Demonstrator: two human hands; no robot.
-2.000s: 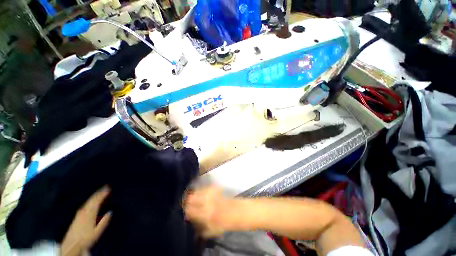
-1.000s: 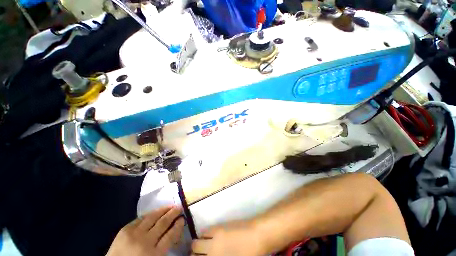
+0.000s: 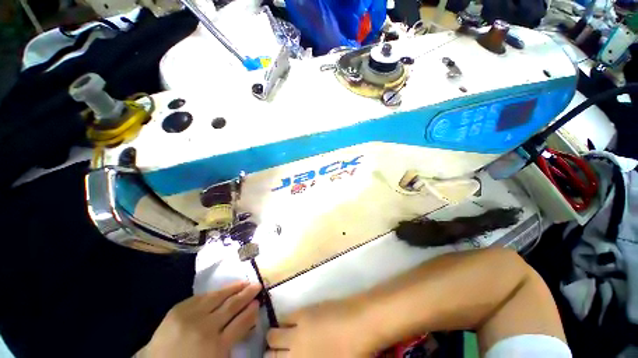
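A narrow black strip (image 3: 265, 297) runs from below the presser foot area towards me, over pale cloth (image 3: 218, 269). My left hand (image 3: 203, 323) lies flat on the pale cloth, its fingertips beside the strip's left edge. My right hand (image 3: 308, 339) has its fingertips on the lower end of the strip and seems to hold it; the hand's lower part is cut off by the bottom edge. The white and blue sewing machine (image 3: 315, 175) stands in front. The needle tip is hidden by the machine head. Black cloth (image 3: 63, 259) is draped left of the needle.
A dark fuzzy strip (image 3: 458, 227) lies on the bed beyond my right forearm. A pale side tray (image 3: 559, 192) with red-handled tools (image 3: 577, 175) is at the right. Grey and black cloth (image 3: 601, 245) hangs at the right edge. A thread post (image 3: 101, 105) stands at top left.
Two seconds ago black cloth covered the needle area; since then pale cloth and the narrow strip show there, with both hands beside it. Over the last second both hands have stayed nearly in place.
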